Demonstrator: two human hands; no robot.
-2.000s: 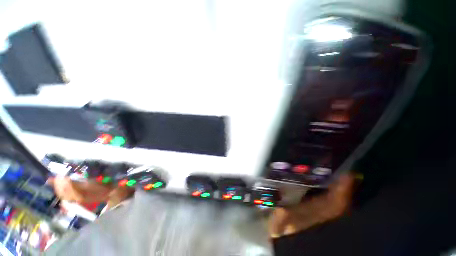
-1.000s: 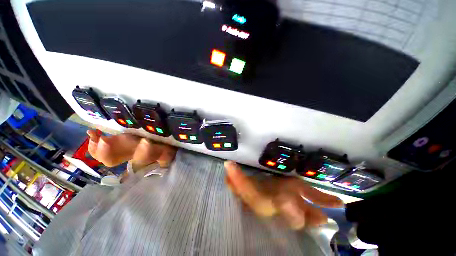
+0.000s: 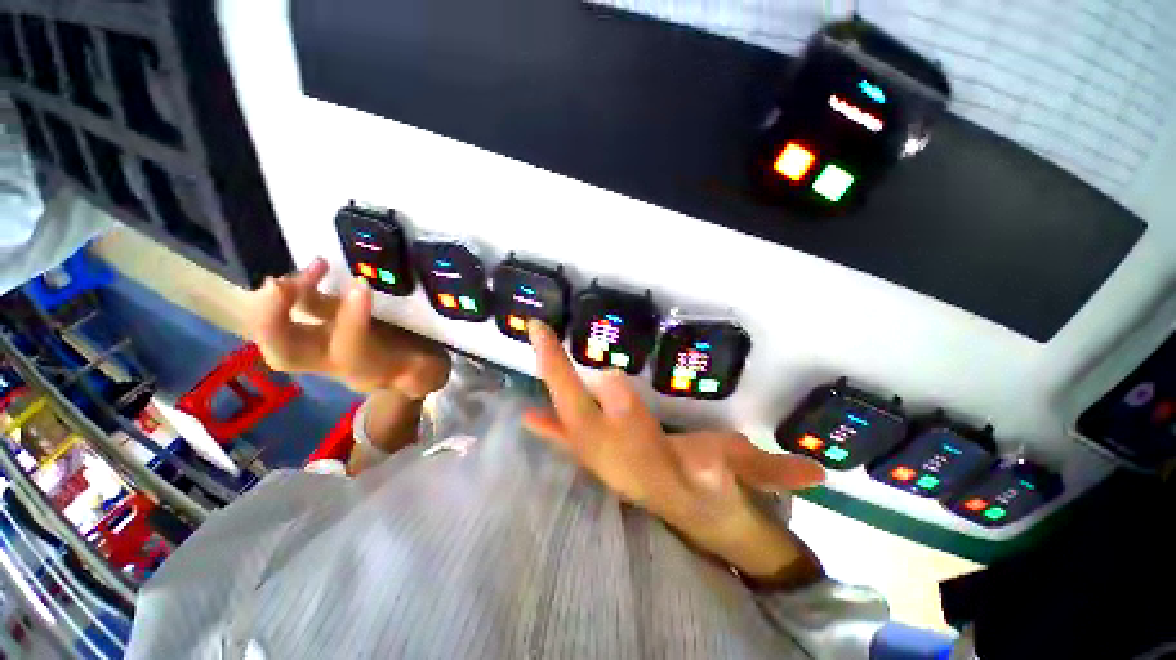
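Several smartwatches without straps lie in a row along the near edge of the white board (image 3: 387, 155), screens lit with orange and green squares. My right hand (image 3: 671, 471) has its index fingertip at the lower edge of the third watch from the left (image 3: 530, 294); its other fingers are spread and hold nothing. My left hand (image 3: 342, 338) is below the leftmost watch (image 3: 374, 248), fingers apart, holding nothing. Another lit watch (image 3: 845, 123) sits on the black foam strip (image 3: 516, 97).
A black foam tray (image 3: 194, 142) is at the left. A gridded record sheet (image 3: 1032, 77) lies behind the strip. The smartphone (image 3: 1141, 406) is cut off at the right edge. Red stools (image 3: 236, 391) stand on the floor.
The view has shifted, so the row appears farther right. My right hand has moved left along the row to the third watch. Some right-hand watches now show different text lines.
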